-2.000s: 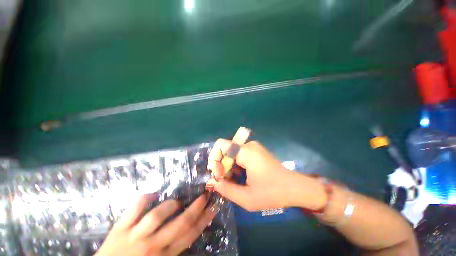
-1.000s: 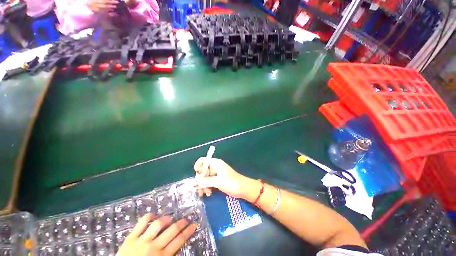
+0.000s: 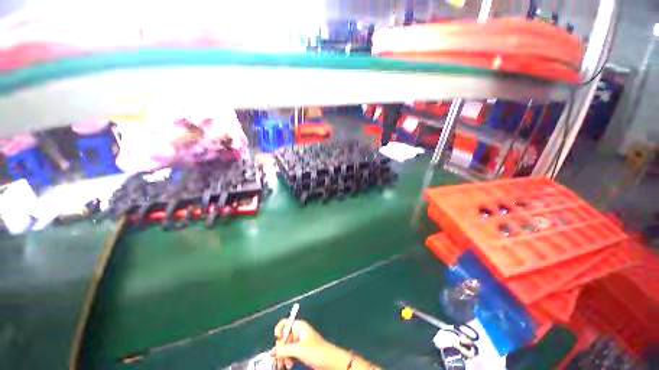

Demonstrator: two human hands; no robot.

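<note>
My right hand (image 3: 307, 348) is small and low in the picture, cut off by the bottom edge at the wrist. It grips a pen-like tool (image 3: 293, 318) with a pale handle that points up out of the fist; its tip is hidden. A small strip of the clear blister tray (image 3: 254, 363) shows at the bottom edge, left of the hand. My left hand is out of the picture. The blue backing sheet is not visible.
Orange-red trays (image 3: 531, 231) are stacked at right, beside blue plastic (image 3: 498, 307). Scissors (image 3: 451, 329) lie on white paper (image 3: 491, 358). Black parts stand in stacks (image 3: 332, 170) at the back. A shelf (image 3: 289, 90) crosses above. A person in pink (image 3: 184, 144) sits behind, blurred.
The view has tilted up, so my hands and the tray have slid down the picture. My left hand and the blue sheet have left view; the overhead shelf has appeared. My right hand still holds the tool.
</note>
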